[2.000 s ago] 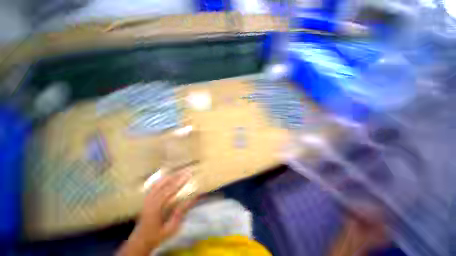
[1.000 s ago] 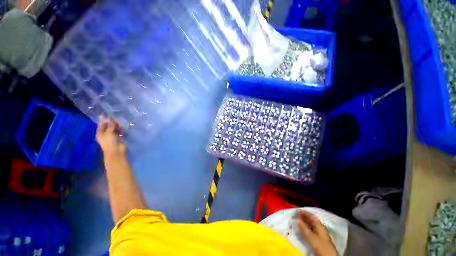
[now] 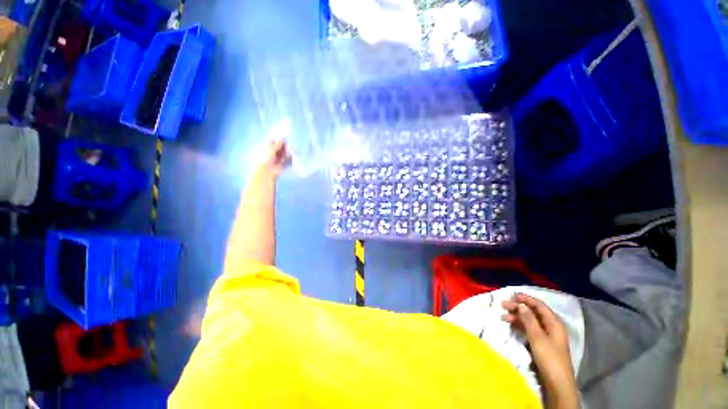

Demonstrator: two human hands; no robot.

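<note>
My left hand reaches out at upper centre-left and grips the lower left edge of a clear, blurred compartment tray. This tray overlaps the far part of the filled compartment tray in view; I cannot tell whether they touch. The filled tray lies low beside me, its square cells holding small white and dark pieces. My right hand rests over the white cloth on my lap, fingers loosely curled, with nothing visible in it.
A blue crate with pale parts and white bags stands beyond the trays. A red stool is below them. Blue crates and another red stool stand at left. The bench edge and a blue bin are at right.
My left hand has swung the clear tray from the far left towards the right, over the filled tray's far part. My right hand stays at my lap. The view has shifted, showing more crates at left.
</note>
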